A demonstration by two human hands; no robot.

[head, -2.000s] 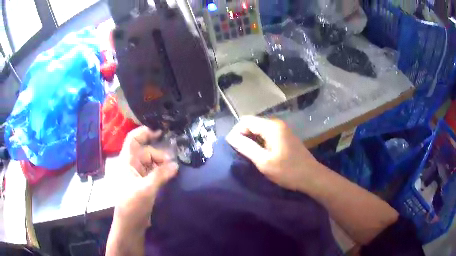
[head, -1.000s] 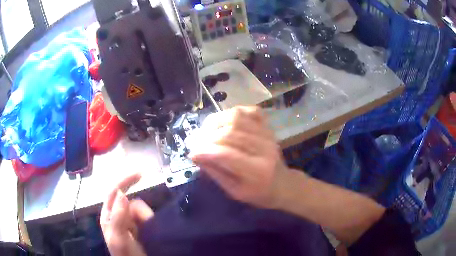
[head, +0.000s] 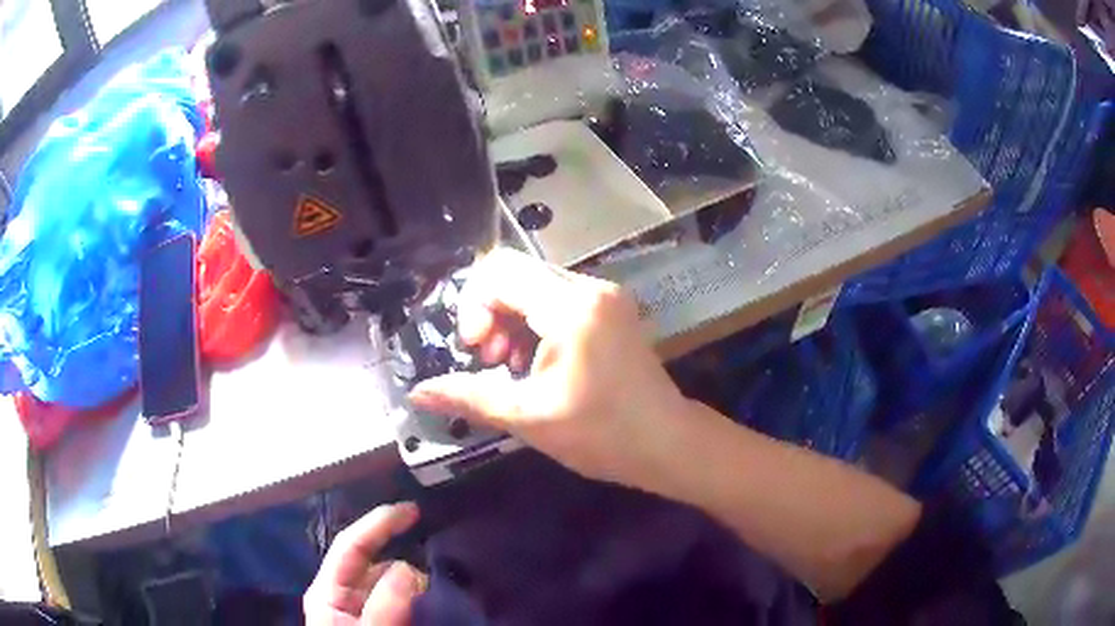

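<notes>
The dark button-sewing machine head (head: 355, 147) stands over a narrow metal work bed (head: 459, 443). My right hand (head: 569, 373) is at the metal clamp (head: 422, 336) under the head, fingers bent and thumb near the bed. Whether it holds a button cannot be seen. My left hand (head: 367, 577) is at the bottom, below the table edge, fingers curled beside the dark purple garment (head: 587, 550); whether it grips the cloth is unclear. The garment lies below the bed. The cream button tray (head: 599, 196) holds a few black buttons (head: 534, 217).
A phone (head: 169, 330) with a cable, a blue bag (head: 98, 220) and a red bag (head: 232, 294) lie left of the machine. The control panel (head: 538, 43) is behind the tray. Clear plastic with dark heaps (head: 831, 116) lies right. Blue crates (head: 1039, 452) stand beyond the table edge.
The garment has moved off the bed and down. My left hand has left the clamp area and moved lower. My right hand has gone from the cloth to the clamp.
</notes>
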